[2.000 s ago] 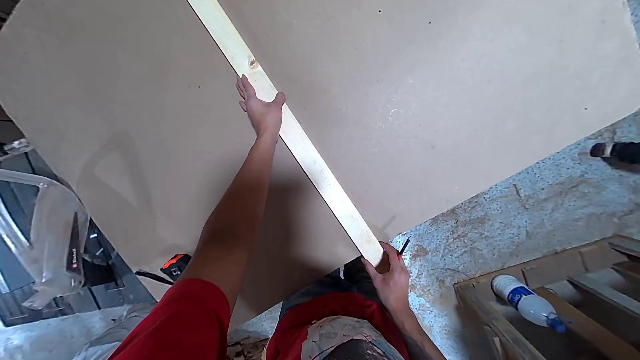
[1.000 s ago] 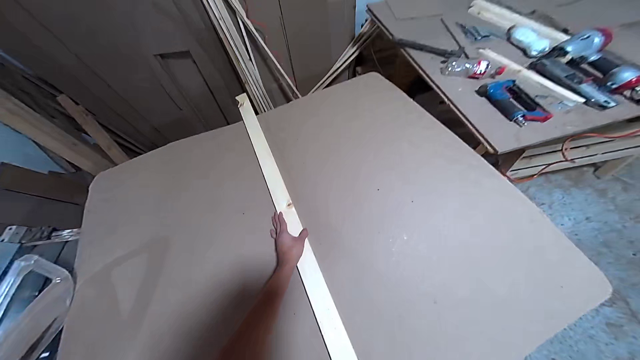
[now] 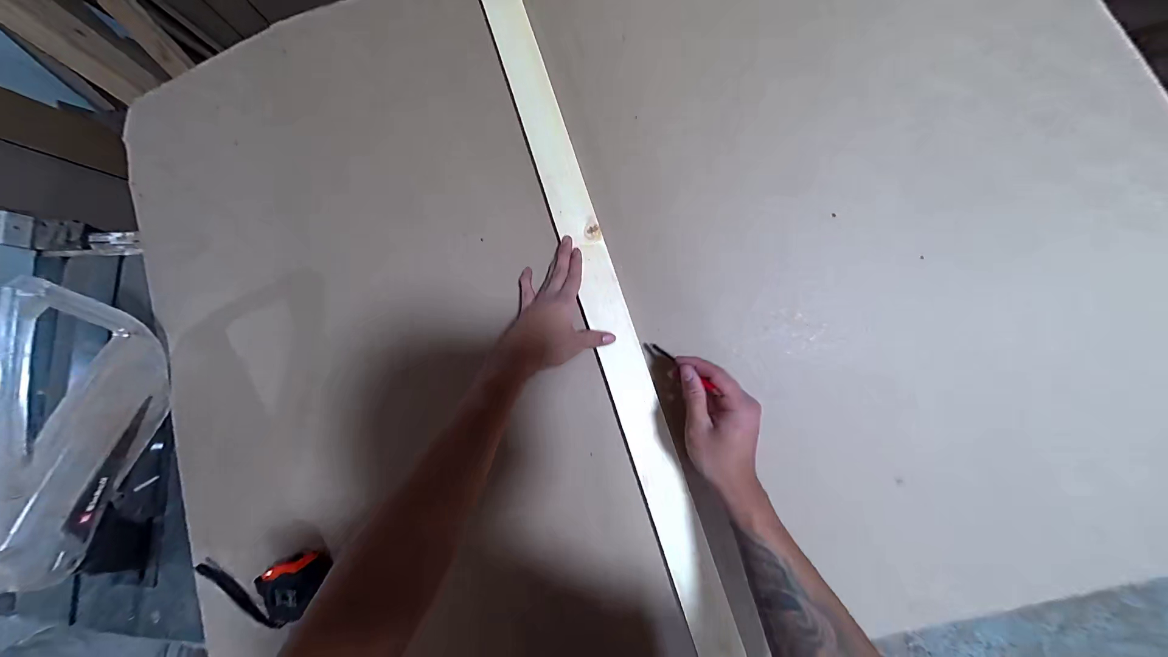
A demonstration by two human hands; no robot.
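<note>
A long, narrow wooden strip (image 3: 630, 383) with a knot lies across a large beige board (image 3: 912, 365), running from top centre to bottom right of centre. My left hand (image 3: 552, 319) presses on the strip's left edge just below the knot, fingers spread and thumb on top of the wood. Close to the strip's right edge, my right hand (image 3: 721, 411) grips a red and black marking pencil (image 3: 671, 358), its dark tip near the wood; whether it touches the board I cannot tell. A black and orange tape measure (image 3: 294, 584) with a strap rests at the board's lower left.
Left of the board are a clear plastic case or guard (image 3: 82, 411) and a black tool part. Lumber (image 3: 82, 46) leans at the upper left. Speckled floor (image 3: 1058, 625) shows past the board's lower right edge.
My right hand, at the strip's lower end two seconds ago, is now beside its right edge near my left hand, holding the pencil. The view has swung up and back down.
</note>
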